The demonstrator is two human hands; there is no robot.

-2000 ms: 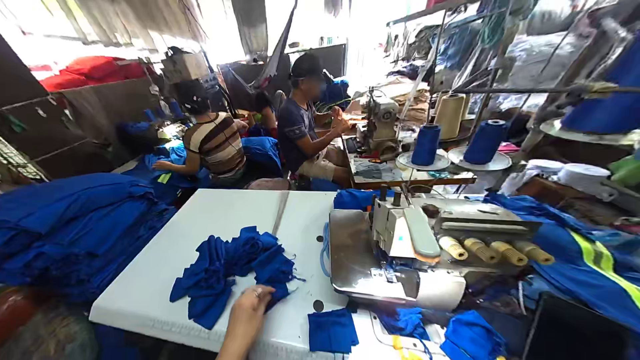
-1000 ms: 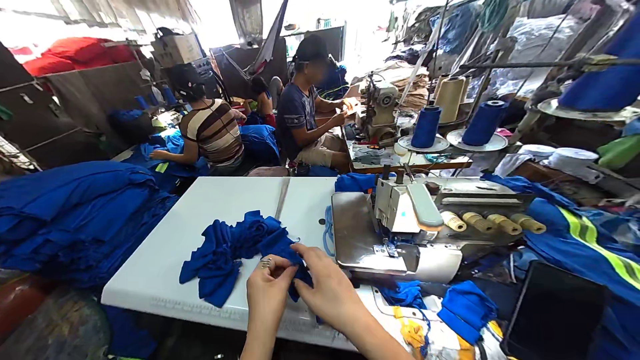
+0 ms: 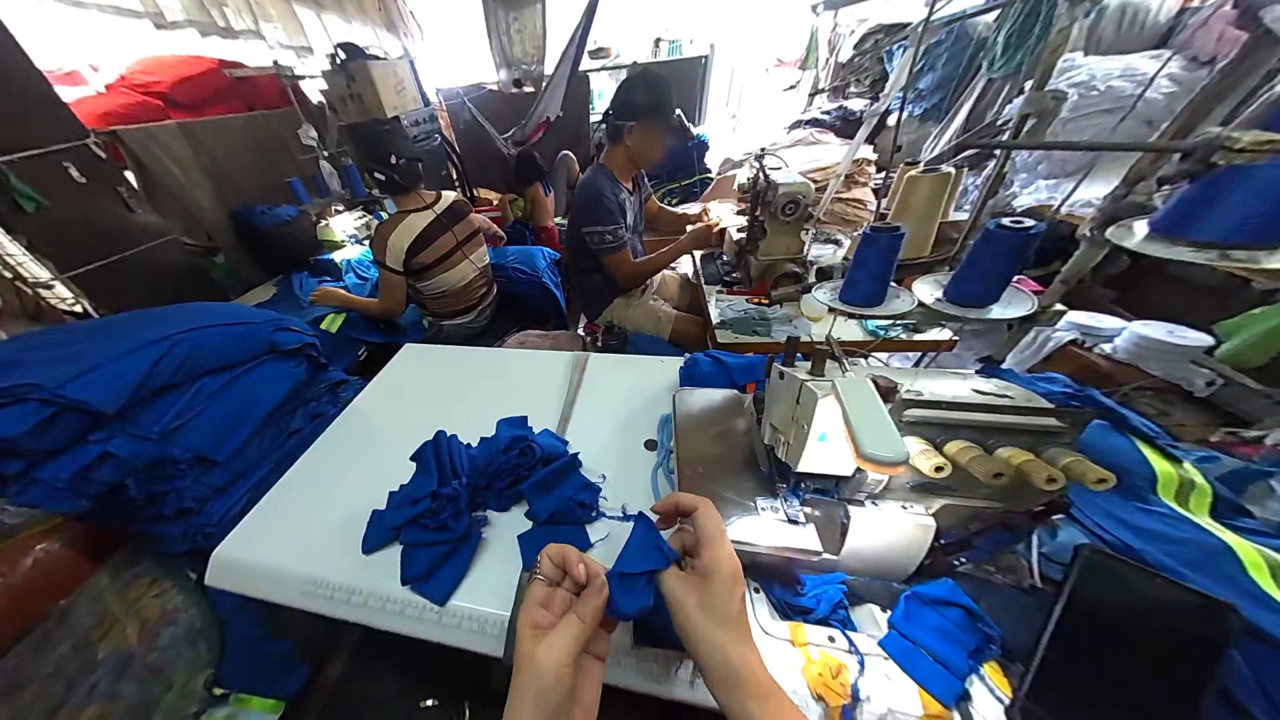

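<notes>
A small blue fabric piece (image 3: 640, 562) is pinched between my left hand (image 3: 565, 610) and my right hand (image 3: 705, 580), just over the front edge of the white sewing table (image 3: 500, 375). A ring is on a finger of my left hand. Left of and beyond my hands lies a bunched chain of blue fabric pieces (image 3: 445, 500), with loose threads at its right end. One more flat blue piece (image 3: 555, 540) lies right behind my left hand. The overlock sewing machine (image 3: 815, 425) stands to the right, its metal plate close to my right fingertips.
A large pile of blue cloth (image 3: 150, 400) is at the left. Blue thread cones (image 3: 873, 265) stand behind the machine. A black phone (image 3: 1130, 640) and blue scraps (image 3: 935, 640) lie at lower right. Two people (image 3: 610, 200) work beyond the table, with another partly seen behind.
Two seconds ago only my left hand was in view, at the bunched fabric. Both hands are now nearer the table's front edge, with a blue piece between them. The flat piece seen near the machine earlier is largely hidden.
</notes>
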